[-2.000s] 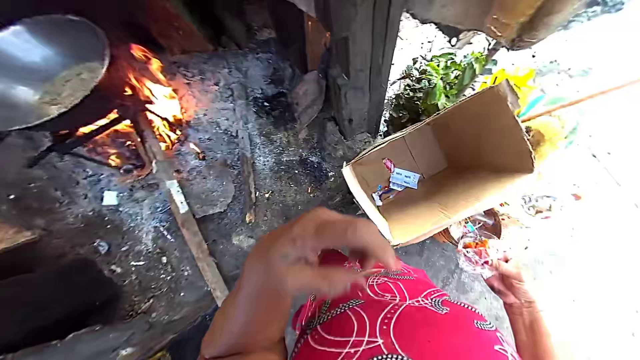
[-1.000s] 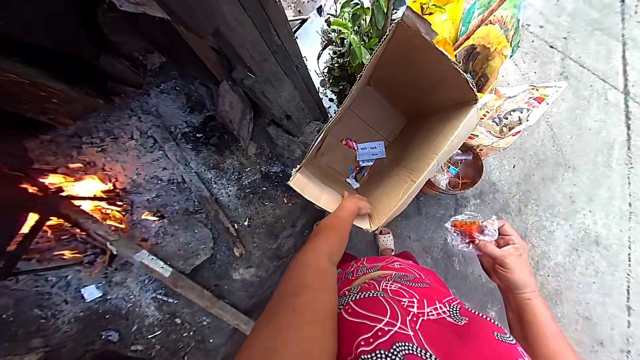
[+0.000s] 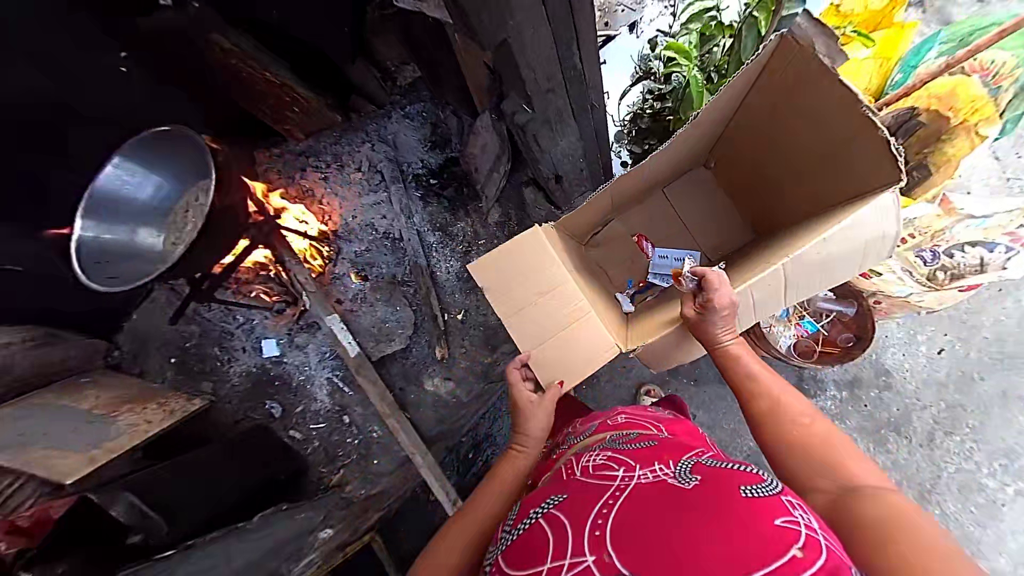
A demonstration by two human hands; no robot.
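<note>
An open cardboard box lies tilted in front of me, its near flap folded outward. My left hand pinches the lower edge of that flap between thumb and fingers. Over the near side of the box is my right hand, closed on a crumpled clear plastic wrapper with something orange-red in it. Inside the box, beside that hand, are a white printed packet, a small red wrapper and a crumpled white scrap.
At left a metal pan is beside a wood fire; a long wooden stick runs from the flames toward me. A round bin with plastic cups and litter stands right of the box. Behind are a leafy plant and yellow bags.
My right hand has moved from right of the box to over its opening, still with the wrapper. The near flap now lies folded out, with my left hand at its edge.
</note>
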